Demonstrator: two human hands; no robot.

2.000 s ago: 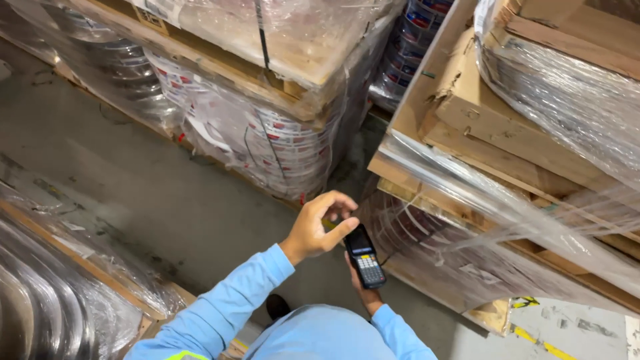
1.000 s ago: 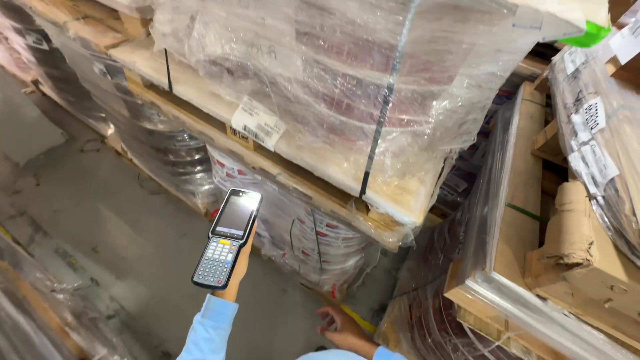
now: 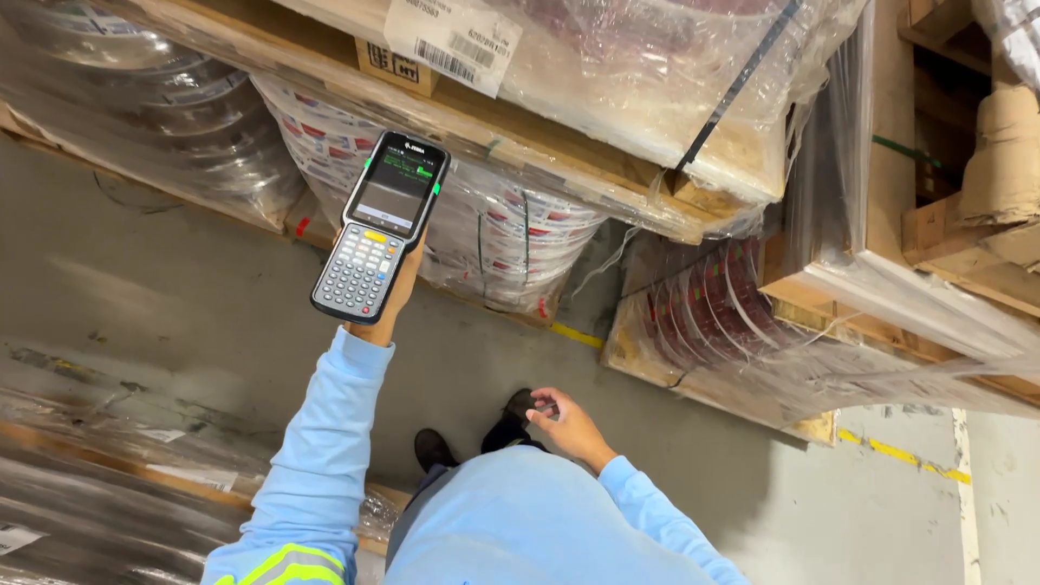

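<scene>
My left hand point(image 3: 396, 294) grips a Zebra handheld mobile computer point(image 3: 380, 227) from behind, its lit screen and keypad facing up. Most of that hand's fingers are hidden under the device. Beyond the device, a white label with barcodes point(image 3: 452, 42) is on the wrapped load of an upper wooden pallet point(image 3: 561, 154). My right hand point(image 3: 569, 424) hangs in front of my body over the floor, fingers loosely bent and apart, holding nothing.
Film-wrapped coils point(image 3: 520, 244) stand under the upper pallet, with dark wrapped coils point(image 3: 162, 106) at left. Reddish coils point(image 3: 711, 305) sit on a pallet at right, below stacked wooden crates point(image 3: 881, 268). Another wrapped load point(image 3: 97, 504) lies lower left. Yellow tape point(image 3: 902, 457) marks the floor.
Two seconds ago the handheld computer was in my right hand; one second ago and now my left hand holds it. The right hand has let go and is low by my body.
</scene>
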